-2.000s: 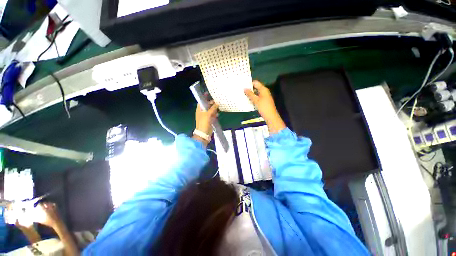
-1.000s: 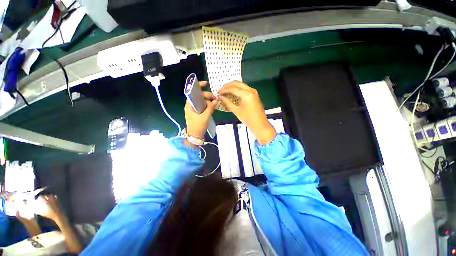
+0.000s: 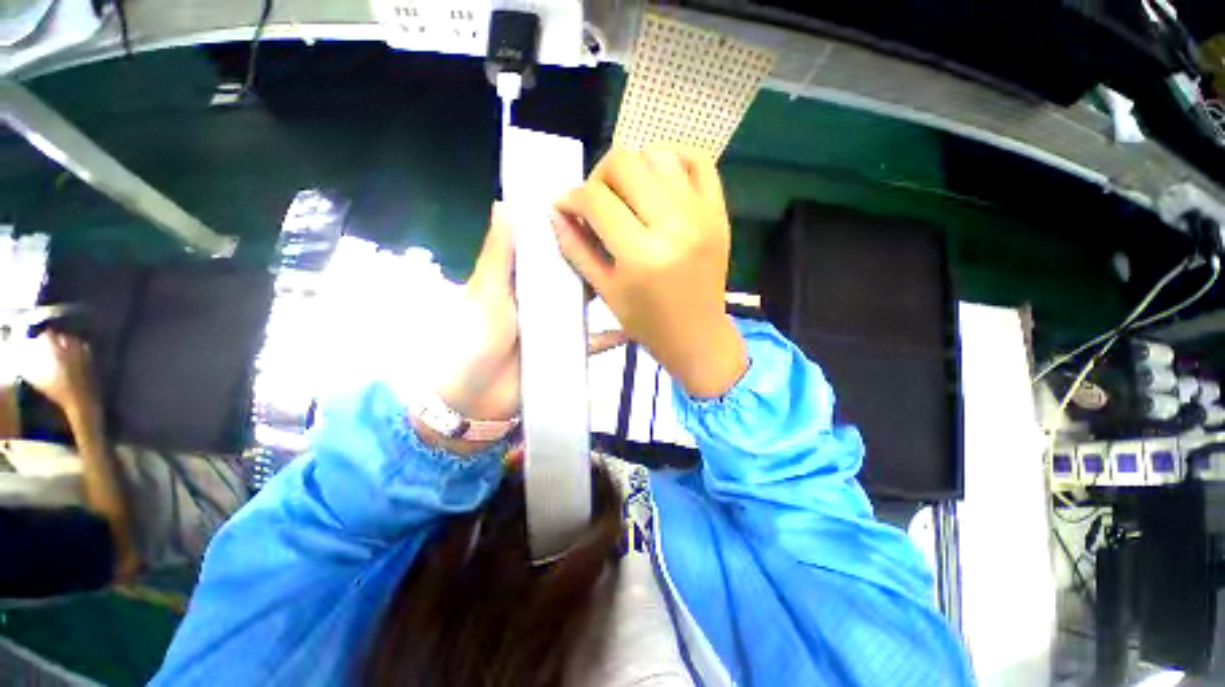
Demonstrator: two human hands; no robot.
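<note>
A long flat white unit (image 3: pixel 554 389) stands lengthwise in front of me, close to the camera. My left hand (image 3: pixel 494 322) holds it from its left side, the fingers partly hidden behind it. My right hand (image 3: pixel 658 235) is at its upper right edge, fingers bent and fingertips against the surface; whether they pinch something tiny cannot be told. The beige sheet with rows of dots (image 3: pixel 689 87) lies beyond my right hand, its lower end hidden by the hand. More white units (image 3: pixel 607 383) lie in a black tray below my right wrist.
A black adapter (image 3: pixel 513 43) with a white plug sits in the white power strip (image 3: pixel 437 19). An overexposed white stack (image 3: pixel 370 309) and a clear ribbed tray (image 3: pixel 285 322) are at left. A black tray (image 3: pixel 867 349) is at right. Another person's arm (image 3: pixel 83 416) is at far left.
The unit has been raised towards the camera and turned so its broad white face shows. My right hand has moved from the dotted sheet to the unit's edge. The view has shifted.
</note>
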